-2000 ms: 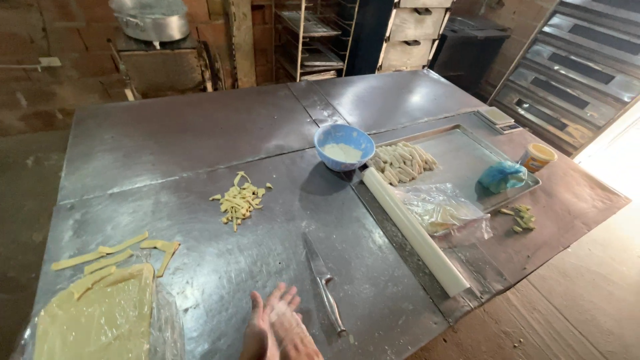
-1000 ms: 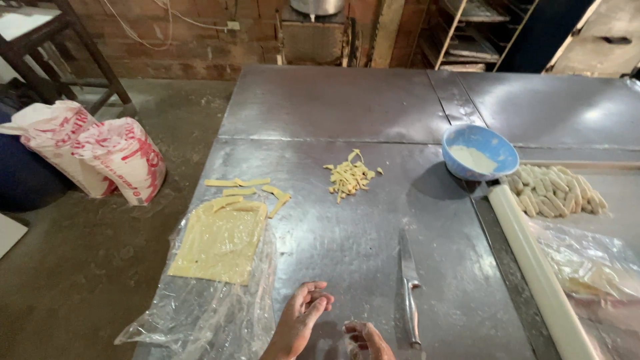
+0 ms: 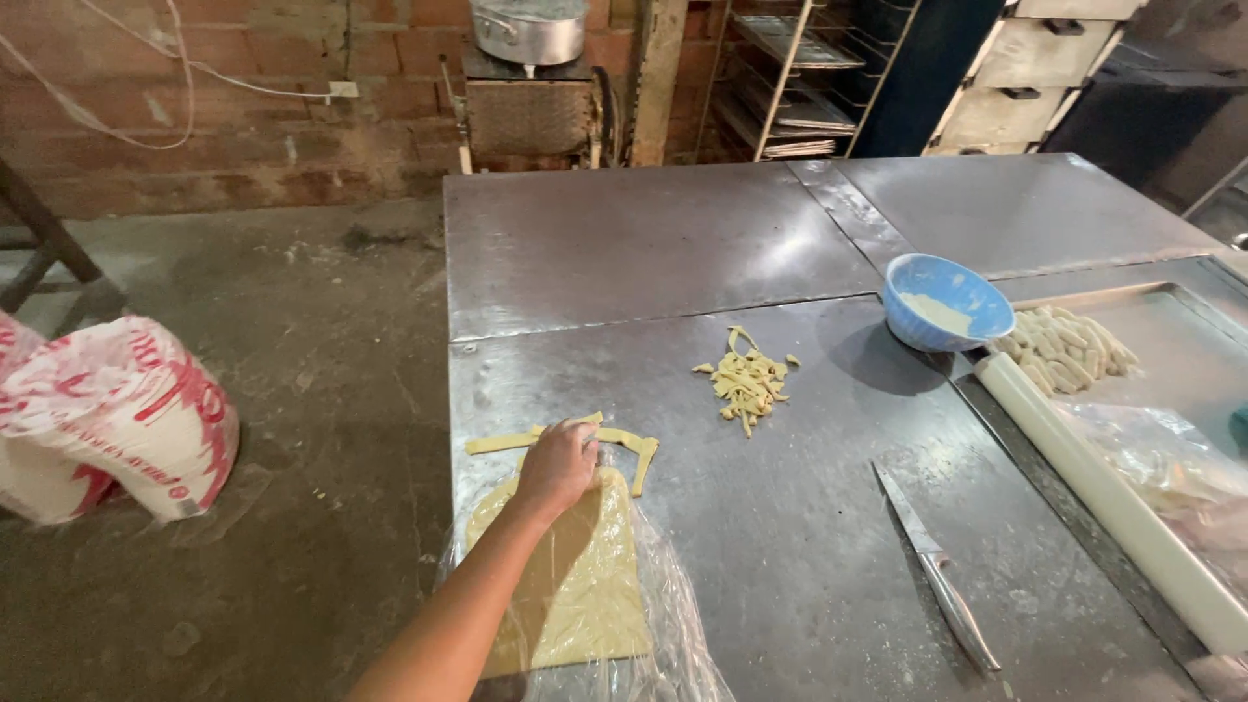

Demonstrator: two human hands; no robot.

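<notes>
My left hand (image 3: pixel 560 468) reaches over the far edge of a flat sheet of dough (image 3: pixel 595 604), its fingers bent down at the plastic wrap and dough strips; whether it grips anything is hidden. Clear plastic wrap (image 3: pixel 682 624) lies over and around the sheet. Dough strips (image 3: pixel 634 444) lie just beyond it, on both sides of the hand. To the right is a pile of small dough scraps (image 3: pixel 749 382). A metal knife (image 3: pixel 936 575) rests on the table, blade pointing away. My right hand is out of view.
A blue bowl of flour (image 3: pixel 946 302) stands beside a metal tray (image 3: pixel 1170 331) holding cut dough pieces (image 3: pixel 1063 349). A long pale roller or tube (image 3: pixel 1111 497) lies along the tray's near side. White and red sacks (image 3: pixel 146 419) stand on the floor left of the metal table (image 3: pixel 643 244).
One hand has gone from the near part of the table to the far edge of the dough sheet. The other hand has left the view.
</notes>
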